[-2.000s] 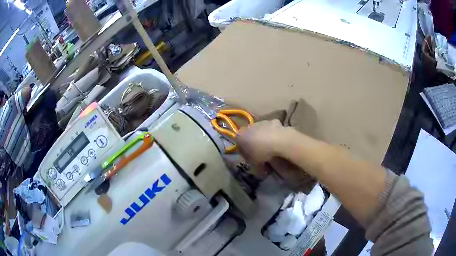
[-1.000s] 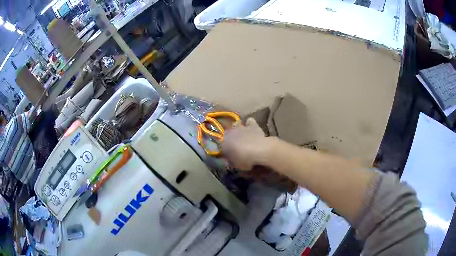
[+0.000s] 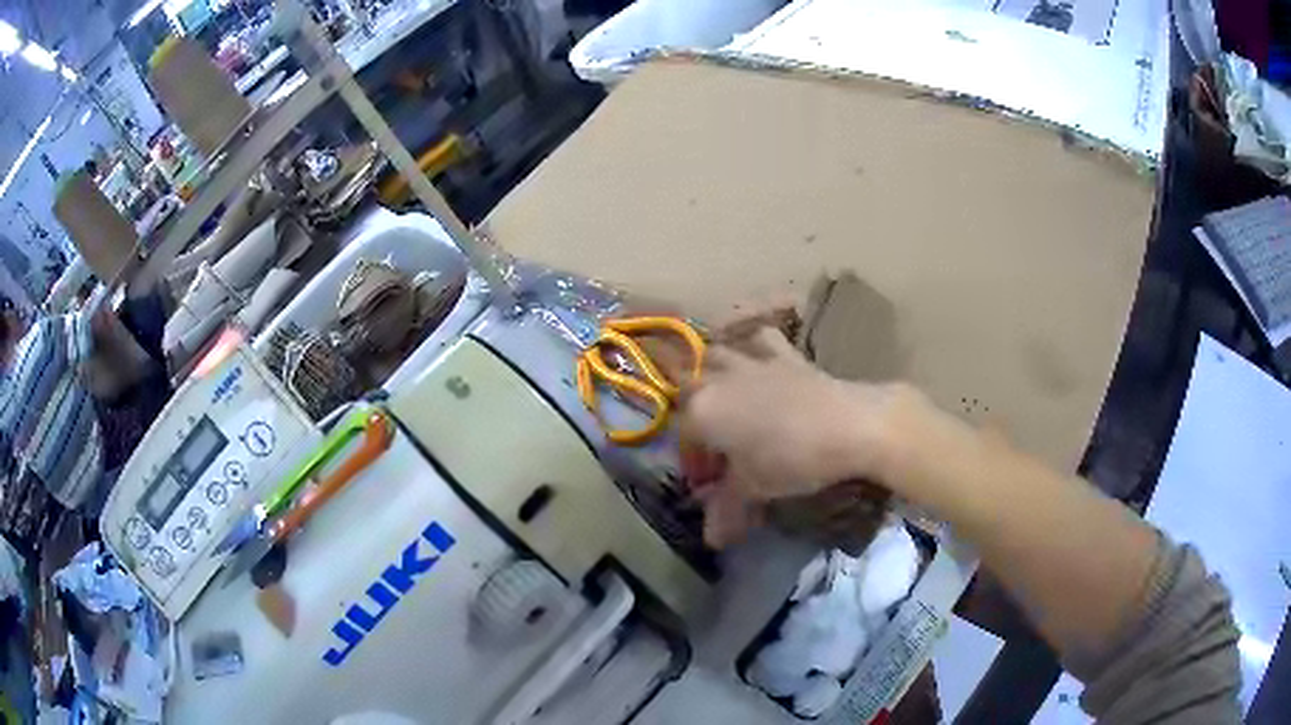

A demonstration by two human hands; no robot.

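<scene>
My right hand [image 3: 772, 432] reaches in from the right, its fingers curled down beside the orange-handled scissors [image 3: 623, 411]. The hand is blurred, and its fingertips and anything between them are hidden. Brown cut pieces show behind the hand [image 3: 852, 329], lying on the cardboard, and more brown cloth [image 3: 838, 517] shows below the wrist. The scissors lie at the end of the cream JUKI machine [image 3: 411, 567], loops up, close to my fingers. My left hand is out of the picture.
White small pieces [image 3: 835, 623] fill a recess below my hand. A large cardboard sheet [image 3: 977, 241] lies beyond. A white tub [image 3: 439, 234] with brown bundles stands behind the machine. The control panel [image 3: 191, 489] and a green-and-orange tool [image 3: 326, 475] are at left.
My right hand has shifted slightly and turned, with its lower fingers now showing beneath it. The brown pieces behind it have moved a little. The camera view has shifted slightly.
</scene>
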